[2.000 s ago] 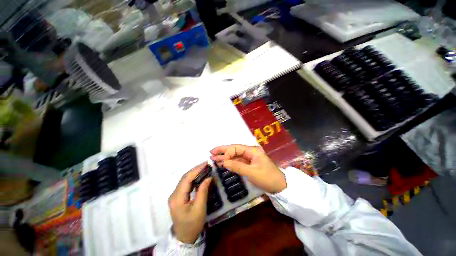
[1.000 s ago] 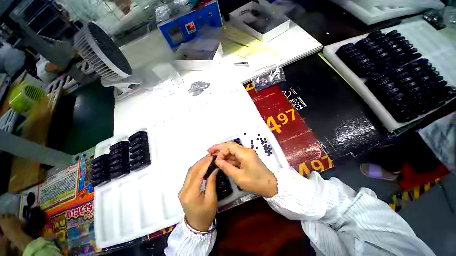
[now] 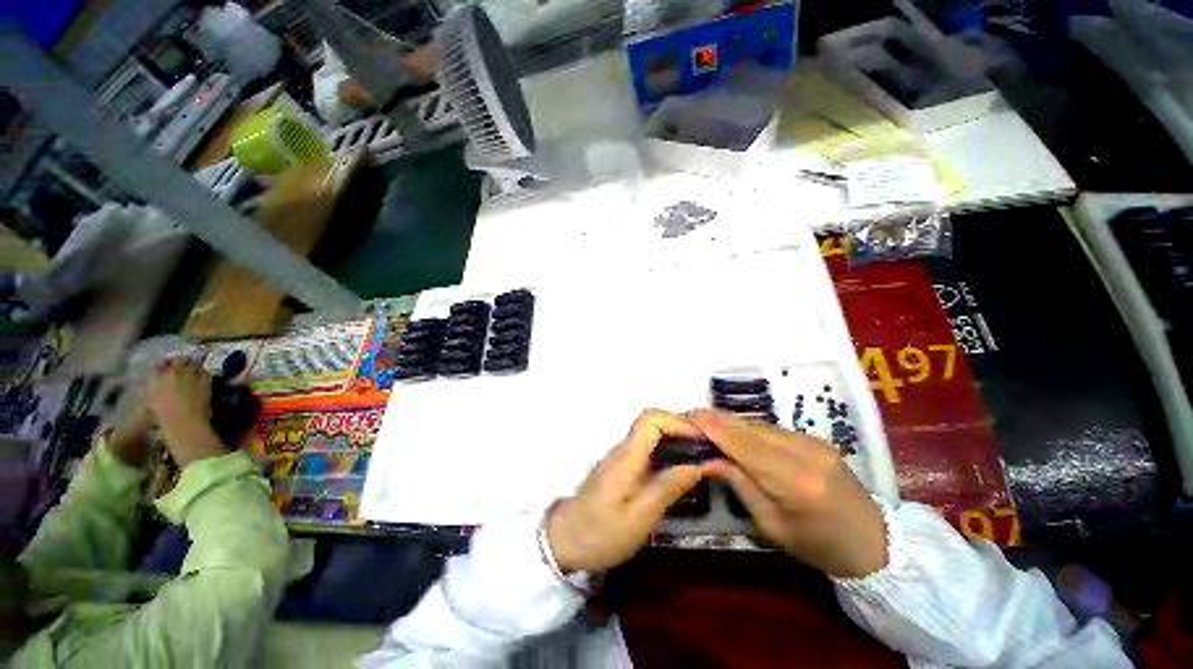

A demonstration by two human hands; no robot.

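Note:
My left hand (image 3: 631,494) holds a glossy black plastic housing (image 3: 683,452) above the near end of the white blister tray (image 3: 445,451). My right hand (image 3: 793,491) touches the same housing with its fingertips; whether a small part is between them cannot be told. More black housings (image 3: 742,396) lie in the tray just beyond and below my hands. Three columns of housings (image 3: 465,336) stand at the tray's far left. Tiny dark parts (image 3: 824,416) lie scattered at the tray's right end.
A greyish heap of small parts (image 3: 684,218) lies beyond the tray. A fan (image 3: 485,85), a blue control box (image 3: 713,55), an open box (image 3: 903,72) and a clear bag (image 3: 903,233) stand behind. A person in green sleeves (image 3: 196,523) works at left. Another tray (image 3: 1138,294) is at right.
The view has swung left, so the neighbour in green shows more and the right tray is partly cut off. My hands have closed together around the housing, and the right fingertips are no longer raised.

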